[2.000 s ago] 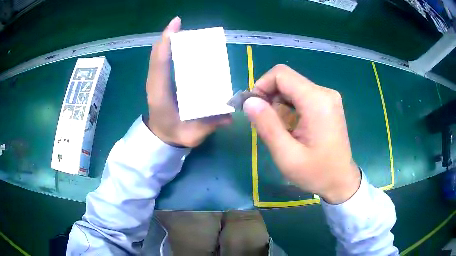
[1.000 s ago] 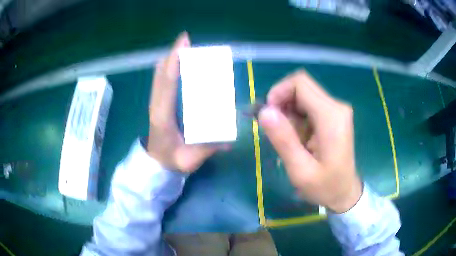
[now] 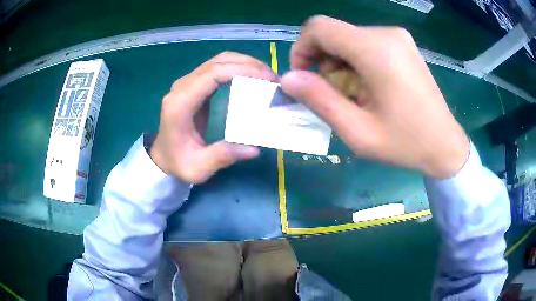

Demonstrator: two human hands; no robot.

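A white carton (image 3: 253, 117) is held above the bench with its plain white end face towards me, now wider than tall. My left hand (image 3: 197, 117) grips it from the left, fingers over the top edge and thumb at the lower left. My right hand (image 3: 370, 97) pinches a small thin grey piece (image 3: 282, 99) against the upper middle of the end face. The right hand hides the carton's upper right corner. Faint marks show on the white face.
Another printed carton (image 3: 73, 129) lies at the bench's left. A white strip (image 3: 378, 212) lies by the near yellow line (image 3: 329, 227). Pale scraps (image 3: 334, 159) lie inside the outline. A metal rail (image 3: 147, 42) borders the far side. A dark upright shape stands at right.
The carton has turned from upright to sideways. My right hand has moved up and the grey piece now lies over the end face instead of beside it. The white strip and scraps are now uncovered.
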